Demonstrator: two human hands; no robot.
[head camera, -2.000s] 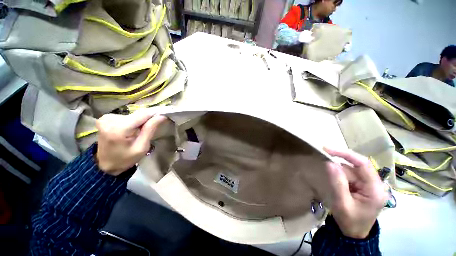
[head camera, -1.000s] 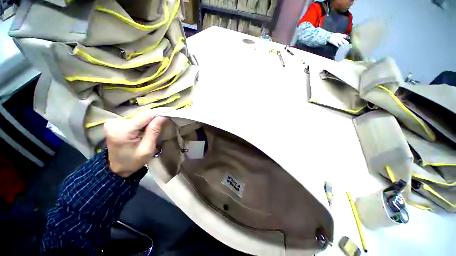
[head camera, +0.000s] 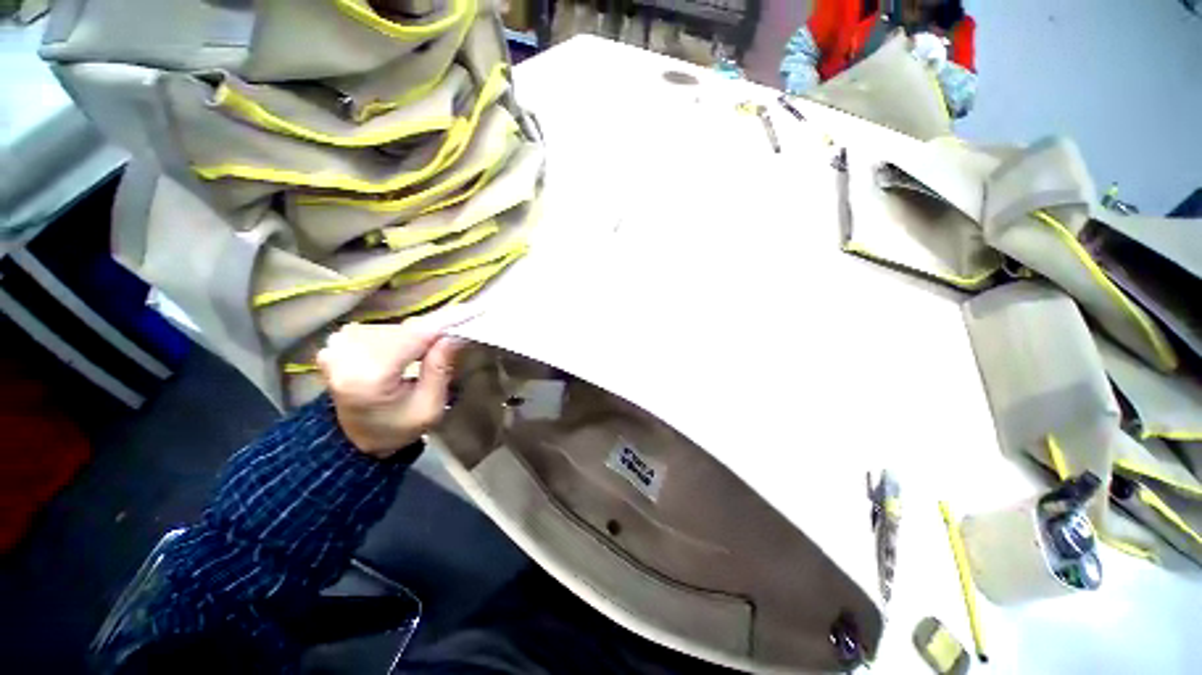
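A beige tote bag (head camera: 712, 554) lies at the table's near edge with its mouth open toward me. Its lining shows a white brand label (head camera: 637, 468), a small dark snap (head camera: 614, 528) below it, and a pale tag (head camera: 538, 400) near the left end. Shiny round hardware (head camera: 848, 638) sits at the right end of the mouth. My left hand (head camera: 392, 385) pinches the bag's rim at its upper left end. My right hand is not in view. The bag's lower right end reaches the picture's bottom edge.
Yellow-edged bags are piled on the left (head camera: 382, 198) and right (head camera: 1041, 356) of the white table (head camera: 712, 264). At the right lie a slim mottled tool (head camera: 885, 534), a yellow pencil (head camera: 962, 580), a small block (head camera: 941, 649) and a pot (head camera: 1022, 554). A person in red (head camera: 844, 33) handles a bag beyond.
My right hand has let go of the bag's right side and left the picture. The mouth is narrower, its right end lower. My left hand still grips the rim. The view has shifted.
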